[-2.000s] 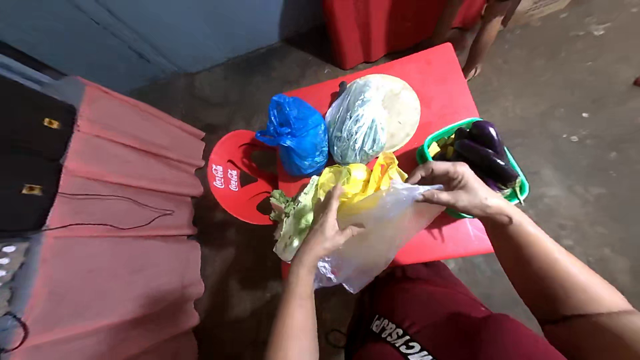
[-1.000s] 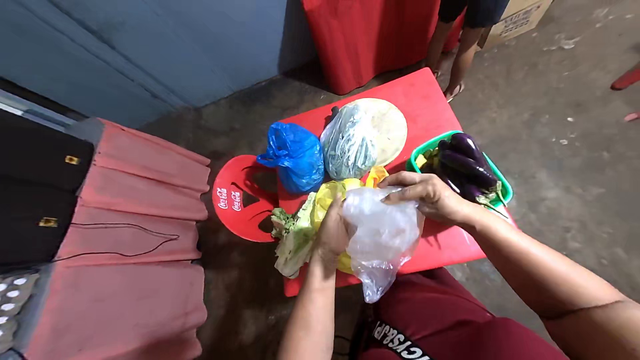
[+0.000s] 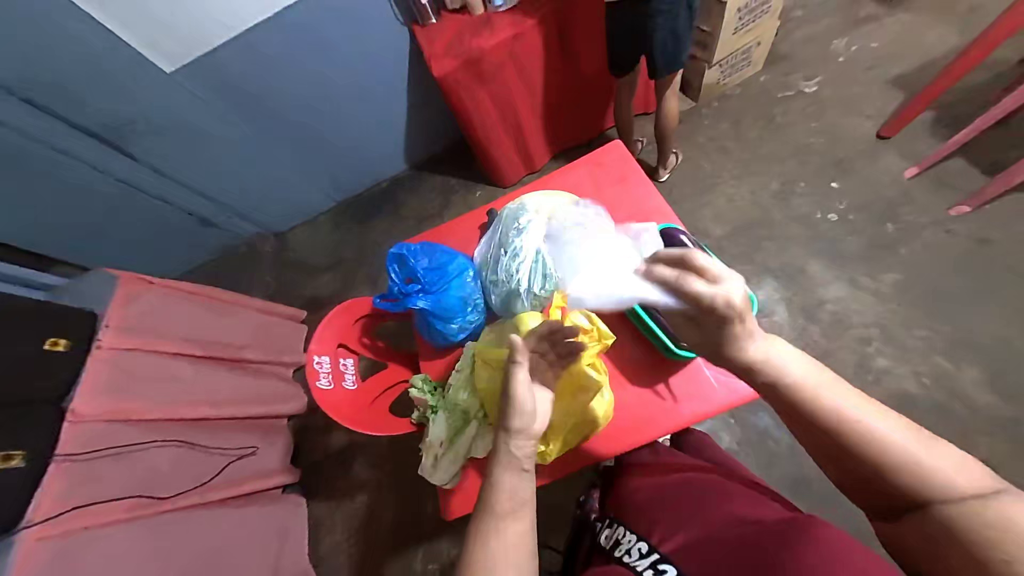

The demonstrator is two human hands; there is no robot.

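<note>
My right hand (image 3: 704, 304) grips a blurred clear plastic bag (image 3: 600, 256) above the red table (image 3: 624, 176). Over a yellow plastic bag (image 3: 584, 400), my left hand (image 3: 532, 384) is raised with its fingers apart and holds nothing. Leafy greens (image 3: 456, 424) lie at the left of the yellow bag. A knotted blue plastic bag (image 3: 440, 292) stands beside a clear bag of green vegetables (image 3: 516, 256), which rests partly on a round pale board (image 3: 552, 196). Partly hidden behind my right hand is a green basket (image 3: 662, 334) with eggplants (image 3: 676, 237).
A red plastic chair (image 3: 336, 408) touches the table's left side. Pink cloth (image 3: 192, 384) hangs at the far left. Beyond the table are a red-draped table (image 3: 512, 96), a standing person (image 3: 652, 72) and cardboard boxes (image 3: 732, 56). Red stool legs (image 3: 952, 80) show at upper right.
My left hand has let go of the clear bag, which both hands held earlier. My right hand has swung it up and away over the table. The view has tilted up, showing more of the room.
</note>
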